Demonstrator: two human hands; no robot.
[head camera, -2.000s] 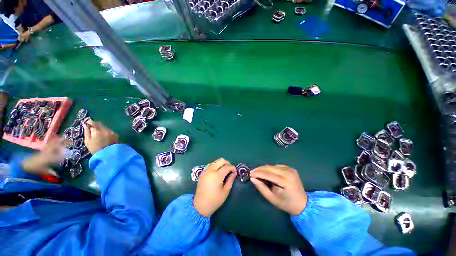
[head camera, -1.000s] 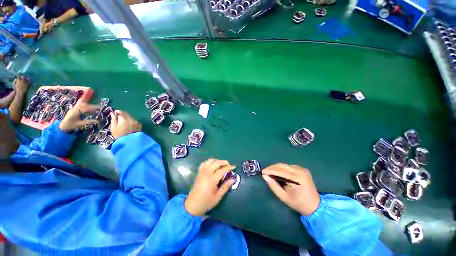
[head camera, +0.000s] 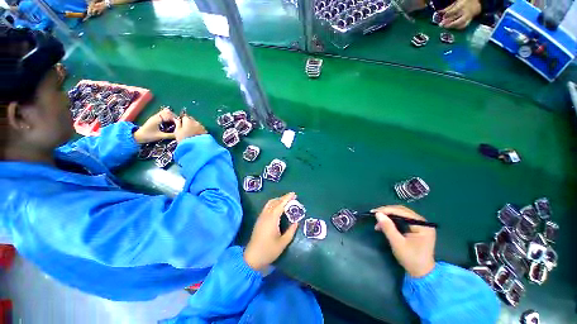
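My left hand holds a silver-rimmed watch housing between thumb and fingers. A second housing lies on the green mat just right of it. My right hand holds thin black tweezers like a pen. Their tip is at the right edge of a third housing lying on the mat; whether it touches is too small to tell.
A pile of housings lies right, a small stack beyond my right hand. Loose housings lie ahead left, near a metal post. A blue-sleeved neighbour works left by a red-pink tray. A blue box stands far right.
The view has shifted. My left hand now holds up a housing. Another lies uncovered beside it. My right hand has moved right, away from my left, and the tweezers show more fully.
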